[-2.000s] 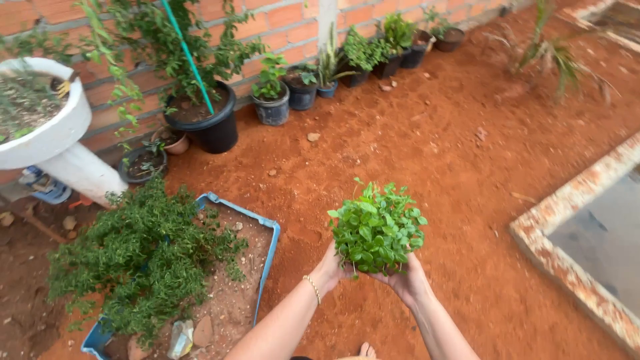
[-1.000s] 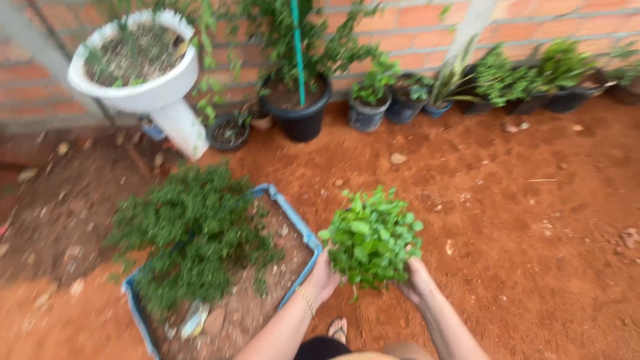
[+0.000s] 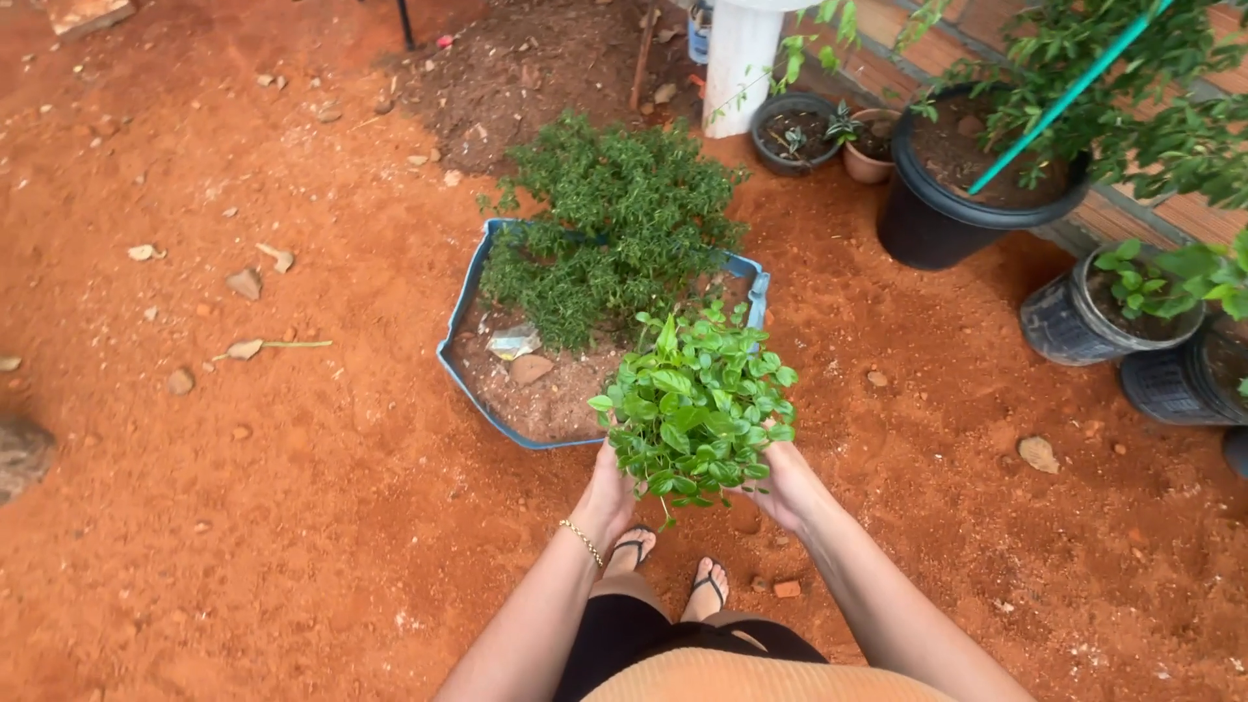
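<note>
A bushy green leafy plant (image 3: 697, 405) is held up between my two hands, in front of my body. My left hand (image 3: 609, 483) grips it from the left, with a gold chain bracelet on the wrist. On the other side my right hand (image 3: 780, 478) supports it. Leaves hide most of my fingers and whatever pot or root ball is beneath. Just beyond the held plant, and partly covered by it, lies a blue-edged planter (image 3: 458, 366) of soil. A fine-leaved shrub (image 3: 624, 224) grows in the planter, near a crumpled wrapper (image 3: 514, 341) and a flat stone (image 3: 530, 369).
Black pots (image 3: 936, 234) and dark buckets (image 3: 1068, 327) with plants line the brick wall at right. A white pedestal (image 3: 743, 68) stands at the top beside small pots (image 3: 795, 161). Stones and dry leaves (image 3: 1038, 454) dot the red soil. My sandalled feet are below my hands.
The view has swung left and down, bringing the blue-edged planter to the middle, behind the held plant. Both hands still hold the leafy plant.
</note>
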